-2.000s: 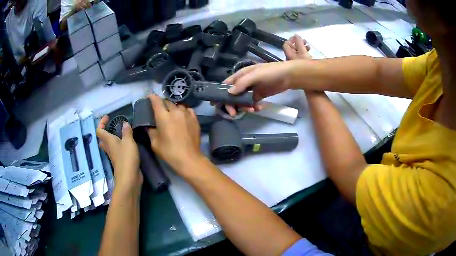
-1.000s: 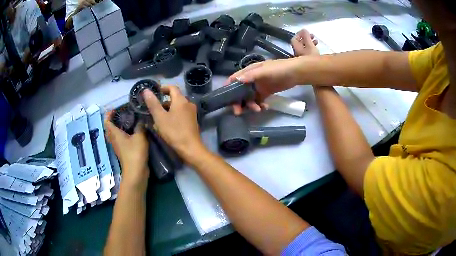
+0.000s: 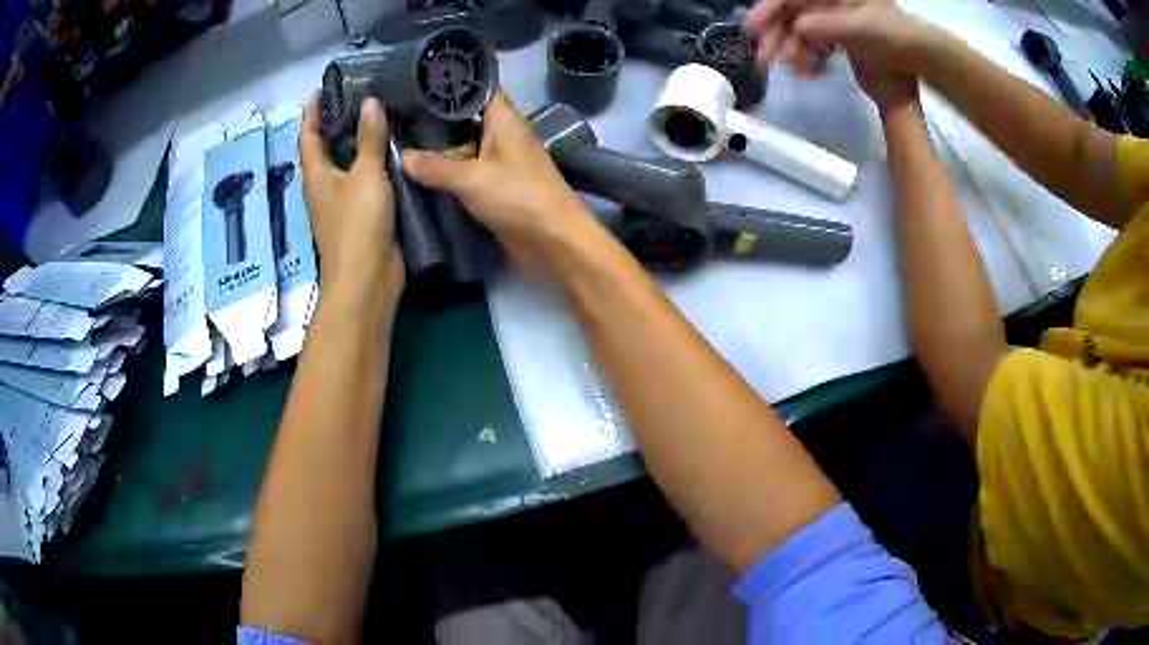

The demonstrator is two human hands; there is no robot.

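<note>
My left hand [image 3: 353,189] is closed around the head of a dark grey mini fan [image 3: 420,233], whose handle points down. My right hand [image 3: 510,183] holds a second dark grey mini fan [image 3: 456,73] by its neck, with the spoked round opening facing me. The two fans are side by side and seem to touch. The handle of the second fan is partly hidden by my right hand. Both fans are above the bench near the white sheet's left edge.
Printed cartons [image 3: 240,233] stand left of my hands, with flat cartons [image 3: 57,340] further left. A white fan [image 3: 706,120] and grey fans [image 3: 781,236] lie on the white sheet [image 3: 806,328]. A person in a yellow shirt [image 3: 1058,441] reaches in from the right.
The view has shifted, so the bench sits higher. My hands have brought the two fans close together. The other person's hand has let go of a grey fan, and the white fan is uncovered.
</note>
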